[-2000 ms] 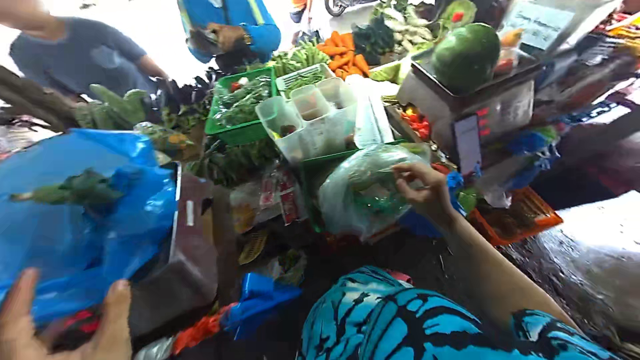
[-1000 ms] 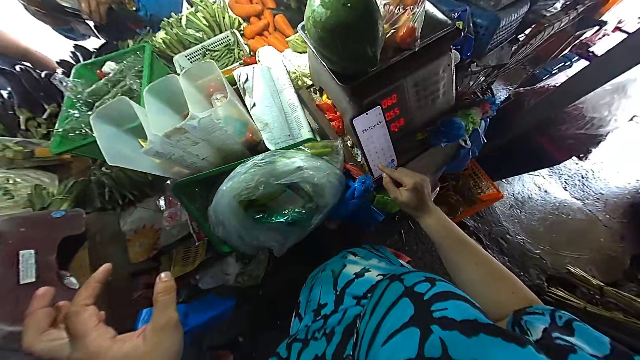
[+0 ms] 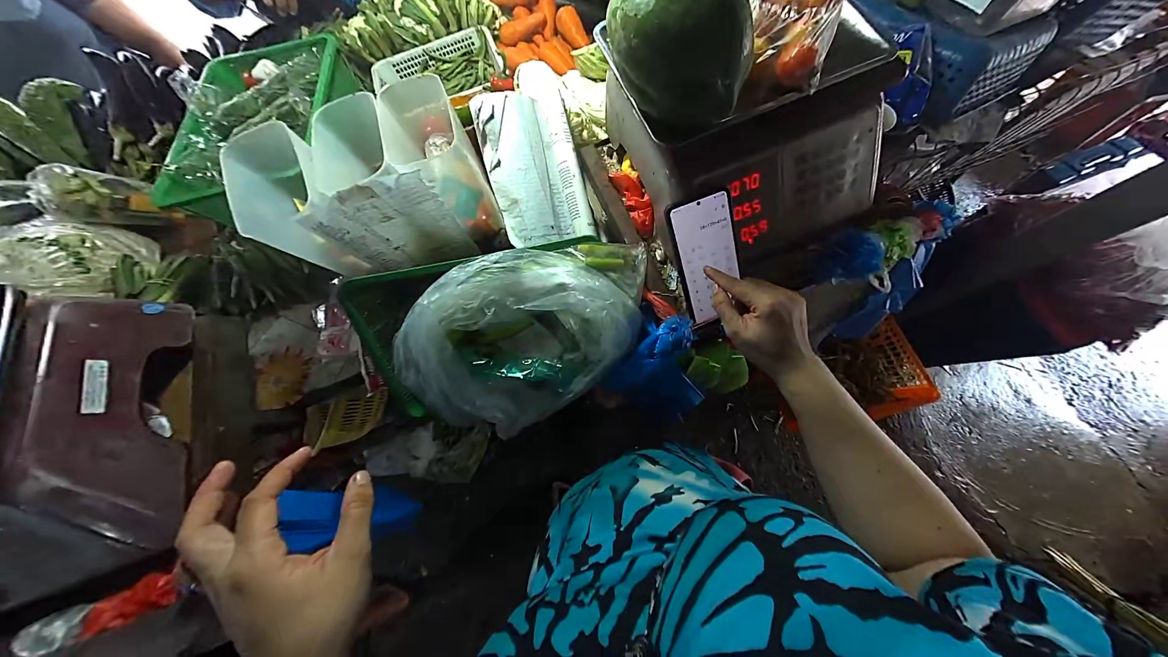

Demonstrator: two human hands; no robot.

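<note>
My right hand (image 3: 762,319) touches the screen of a smartphone (image 3: 704,260) with a finger; the phone shows a calculator and stands upright against a digital weighing scale (image 3: 803,173). On the scale's tray lie a large green melon-like fruit (image 3: 680,55) and a clear bag of tomatoes (image 3: 798,55). My left hand (image 3: 283,557) is at the lower left, fingers apart, holding nothing, near a blue plastic bag (image 3: 342,518). Between the hands, a clear plastic bag of green vegetables (image 3: 520,338) rests on a green crate (image 3: 365,315).
Translucent plastic containers (image 3: 342,146) and rolled papers (image 3: 534,155) stand behind the bag. A brown plastic case (image 3: 100,411) is on the left. Beyond are carrots (image 3: 538,32), eggplants (image 3: 137,96) and a green basket (image 3: 319,68). An orange crate (image 3: 899,374) sits right on the wet floor. A person's arm shows upper left.
My right hand has moved from over the clear bag to the phone. The view has swung to the right; the blue bag with a leafy vegetable, earlier near my left hand, is out of view.
</note>
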